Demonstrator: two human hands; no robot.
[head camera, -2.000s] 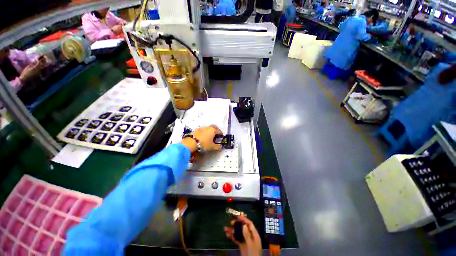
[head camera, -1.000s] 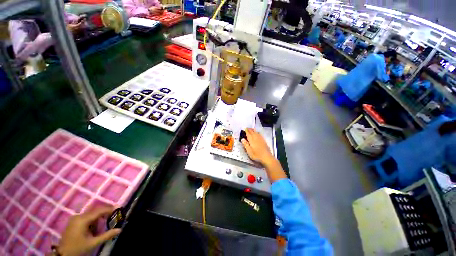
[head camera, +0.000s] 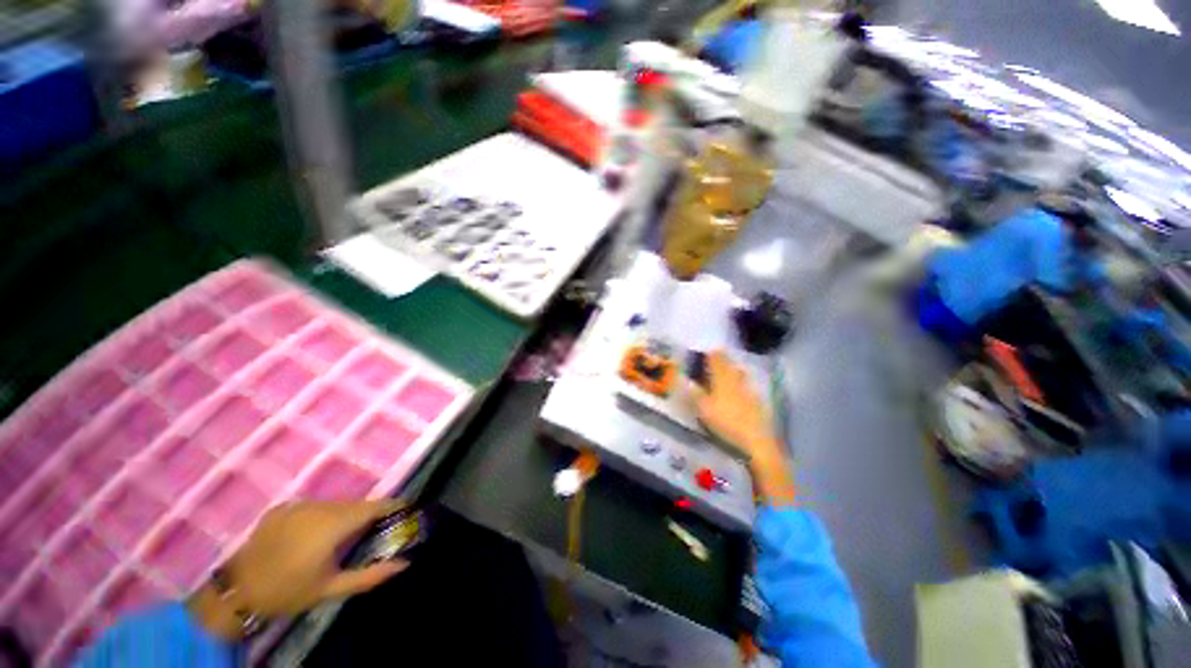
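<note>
My left hand (head camera: 298, 559) holds a small device housing (head camera: 392, 535), dark with a gold shine, between thumb and fingers over the front edge of the pink foam tray (head camera: 327, 342). My right hand (head camera: 734, 407) is on the machine's white fixture plate (head camera: 643, 407), with its fingertips at the black fixture (head camera: 699, 369). Whether those fingers grip a part is blurred. The orange fixture (head camera: 648, 369) sits just left of the black one. The brass dispensing head (head camera: 718, 202) is above and behind the plate.
The white parts tray (head camera: 523, 196) with dark housings lies behind the pink tray. Control buttons (head camera: 707, 479) are on the machine's front edge. An orange-yellow cable (head camera: 575, 522) hangs from it, and a small metallic strip (head camera: 688, 539) lies before it. A person in blue (head camera: 1012, 268) is at the right.
My left hand has gone from the fixture plate to the pink tray with a housing. My right hand has moved from before the machine onto the plate. The view has swung left.
</note>
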